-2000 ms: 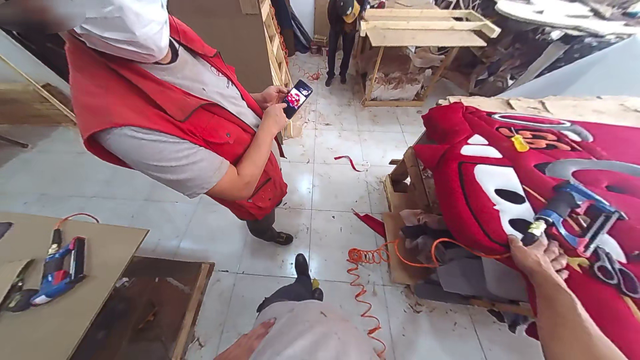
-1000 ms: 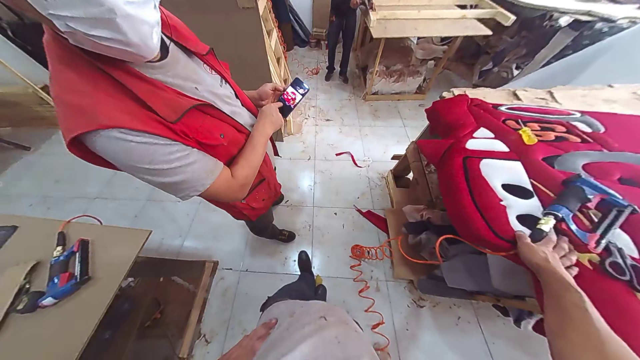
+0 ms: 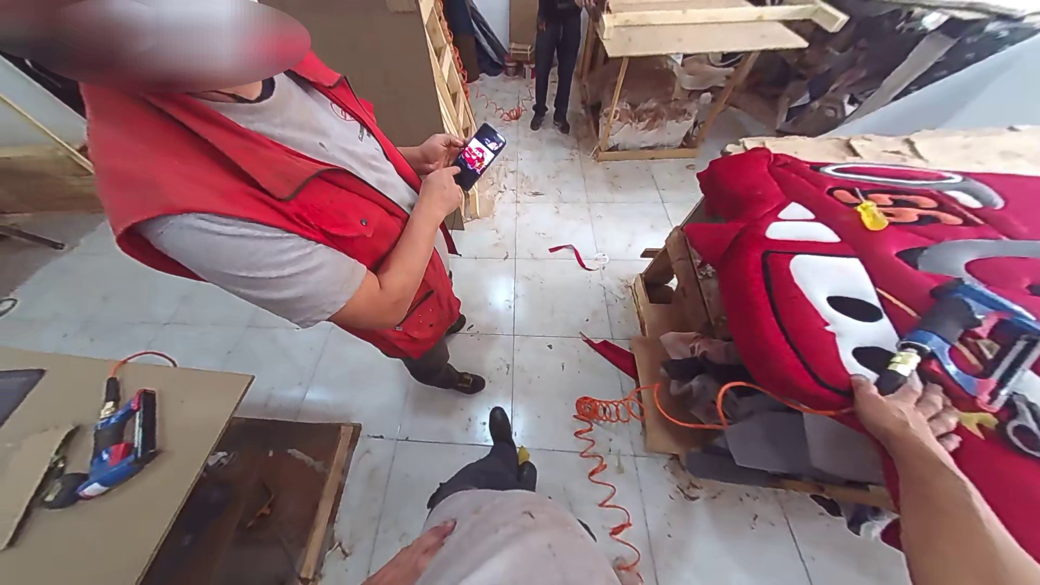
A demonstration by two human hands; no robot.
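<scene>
My right hand (image 3: 910, 414) lies at the hose fitting of a blue and black pneumatic stapler (image 3: 963, 333), which rests on a red plush car-shaped upholstered piece (image 3: 747, 301). Whether the fingers close round the fitting is unclear. Scissors (image 3: 1022, 426) lie beside the stapler, and a yellow-handled tool (image 3: 872, 214) lies farther up on the red fabric. At the bottom, my left hand (image 3: 414, 556) is against the side of my grey shirt, with its fingers partly hidden. An orange coiled air hose (image 3: 597, 455) runs from the fitting down to the floor.
A person in a red vest (image 3: 325, 195) stands at the left with a phone (image 3: 479, 156). Another stapler (image 3: 122, 443) lies on a board-topped table (image 3: 191, 398). A wooden frame table (image 3: 699, 36) stands behind, near another person's legs (image 3: 556, 65). Red scraps (image 3: 609, 353) lie on the tiles.
The person in the far background has shifted from a bent posture to standing more upright. My right hand remains by the stapler's hose fitting, and my left hand stays against my shirt.
</scene>
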